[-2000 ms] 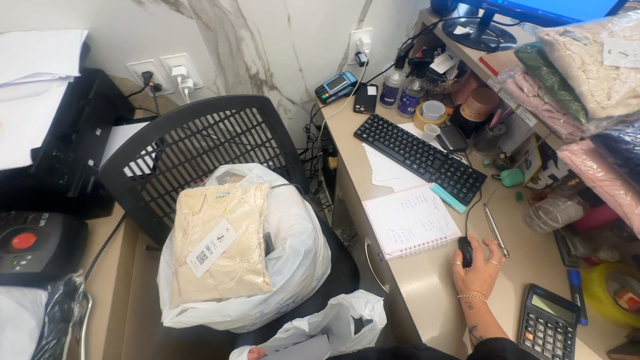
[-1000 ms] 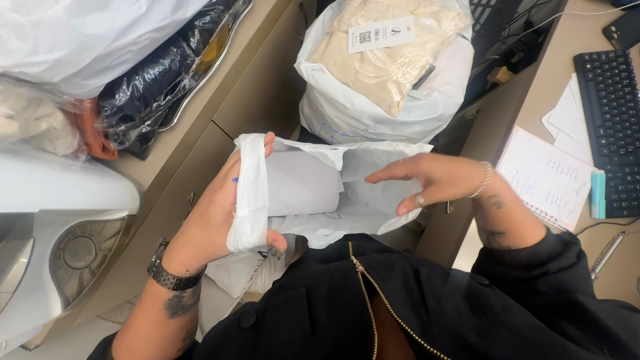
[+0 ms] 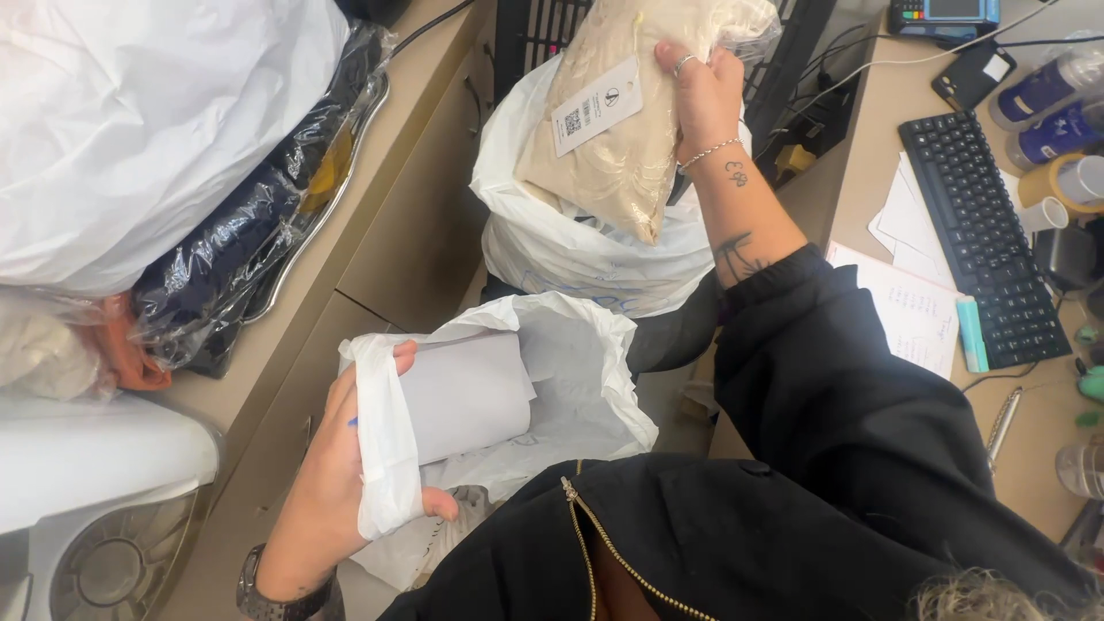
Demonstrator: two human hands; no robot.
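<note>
My left hand [image 3: 345, 457] grips the folded rim of a white plastic bag [image 3: 595, 345], fingers on one side and thumb on the other. The mouth of this bag gapes, and white paper [image 3: 470, 397] lies inside along the held edge. My right hand [image 3: 707, 95] holds the upper part of a beige garment in clear plastic packaging [image 3: 604, 164], with a white printed tag [image 3: 597, 105] on its front. The packet is tilted over a second white plastic bag [image 3: 569, 259], which stands on the seat of a black chair [image 3: 673, 336].
A desk [image 3: 880, 112] at right bears a keyboard [image 3: 983, 233], a notebook [image 3: 906, 310], a teal highlighter [image 3: 972, 335], a pen [image 3: 1003, 423], a card terminal [image 3: 944, 15] and bottles. Cables hang behind it. The left counter [image 3: 285, 354] carries a large white bag [image 3: 147, 121] and plastic-wrapped dark garments [image 3: 250, 224].
My right hand has moved from the open bag up to the packaged beige garment and taken hold of it. My left hand still grips the bag's rim.
</note>
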